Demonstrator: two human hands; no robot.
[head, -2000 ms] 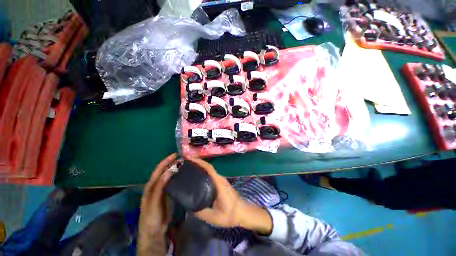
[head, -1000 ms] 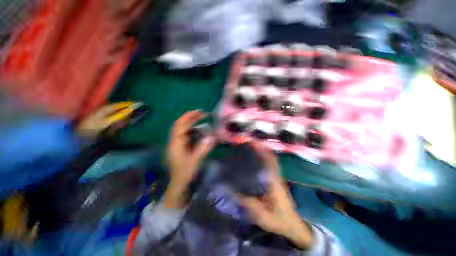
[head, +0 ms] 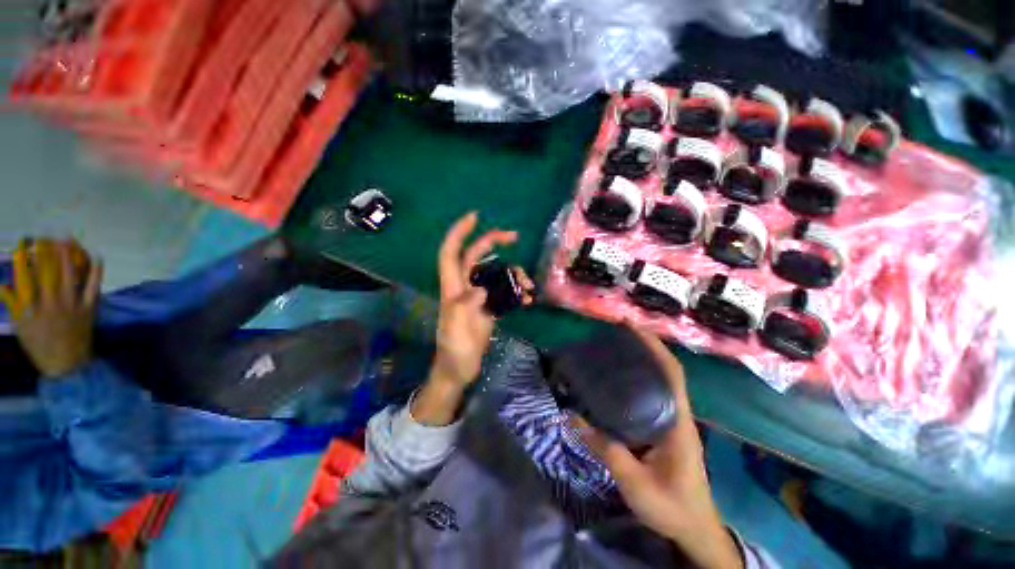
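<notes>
My left hand [head: 462,317] holds a dark smartwatch [head: 498,286] between its fingers, raised near the bench's front edge. My right hand [head: 657,461] grips the black barcode scanner [head: 616,385] to the right of it, in front of the tray. The red-orange tray [head: 573,291] holds rows of smartwatches with white and black straps in its left part. A clear plastic film [head: 913,322] covers the tray's right part. Another smartwatch [head: 368,210] with a lit screen lies on the green bench, left of my left hand.
Stacked red-orange trays [head: 239,122] stand at the upper left. A crumpled clear plastic bag [head: 557,56] lies behind the tray. A person in blue sits at the left, with a hand [head: 53,306] in yellow finger covers. The mouse [head: 982,119] is at the upper right.
The view has turned left, so the tray appears further right. My left hand has parted from the scanner and now shows a watch. A watch now lies on the bench; the neighbour's hand has drawn back left.
</notes>
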